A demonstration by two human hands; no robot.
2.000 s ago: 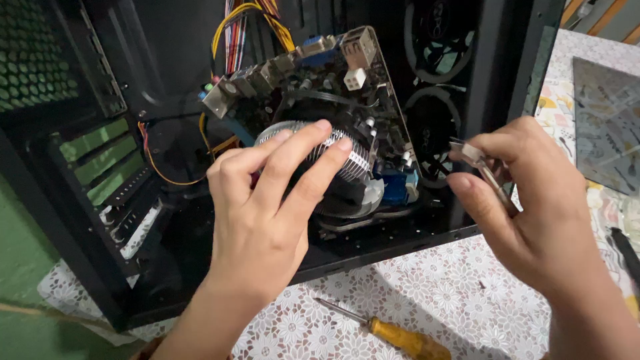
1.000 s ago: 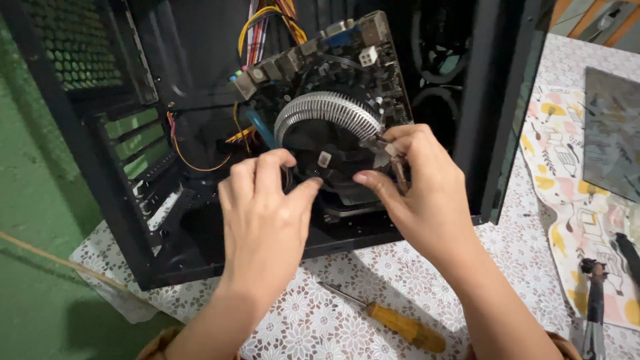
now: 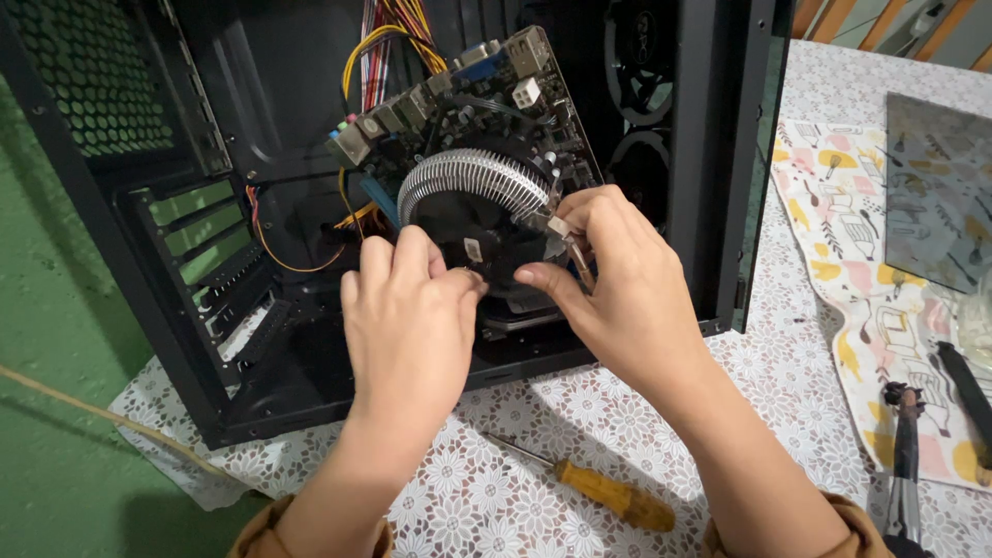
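A motherboard [image 3: 418, 116] stands tilted inside a black computer case [image 3: 302, 407]. On it sits a round CPU cooler with a silver finned heatsink [image 3: 480, 174] and a black fan [image 3: 449, 221], whose hub faces me. My left hand [image 3: 415, 310] is at the fan's lower left, thumb and fingertips together; whether they pinch anything is hidden. My right hand [image 3: 628, 271] is at the cooler's right side and holds a small metal piece with a pale block at its end [image 3: 572, 244], kind unclear, in its curled fingers. Its thumb reaches towards the fan.
A screwdriver with a yellow handle [image 3: 616, 496] lies on the lace tablecloth [image 3: 465, 496] before the case. Coloured cables [image 3: 376, 58] hang behind the board. At right are a dark glass panel [image 3: 942, 194], a patterned cloth [image 3: 852, 349] and a dark-handled tool [image 3: 905, 442].
My left hand has gone from the top of the heatsink to the fan's lower left. My right hand has moved in from beside the case to the cooler, still holding the metal piece.
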